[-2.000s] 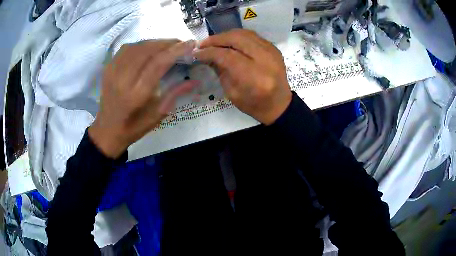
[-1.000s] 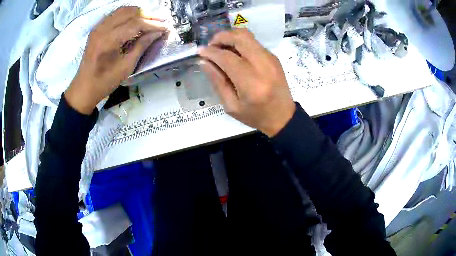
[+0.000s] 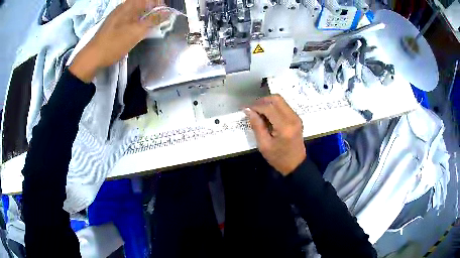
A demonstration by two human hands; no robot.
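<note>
My left hand (image 3: 113,38) is at the upper left, its fingers partly cut off by the top edge, pinching an edge of pale knit fabric (image 3: 164,20) left of the needle area. My right hand (image 3: 282,133) is over the table's front right of the cloth plate, fingers curled with tips close together; whether they hold anything small cannot be told. The overlock machine (image 3: 272,58) has a shiny presser and needle area (image 3: 214,48) and a cloth plate (image 3: 181,65). A pale ribbed garment (image 3: 91,156) lies at the left and hangs over the front edge.
Grey curled trimmings (image 3: 353,70) lie right of the machine head. A pale garment heap (image 3: 388,156) hangs at the right. Blue crates (image 3: 118,211) are below the table (image 3: 176,156). A white disc (image 3: 411,48) stands at the back right, and a blue-edged label (image 3: 337,18) is on the machine.
My left hand has moved up and away from the plate. My right hand has moved down and right, away from the needle area. The view has shifted, showing more of the machine.
</note>
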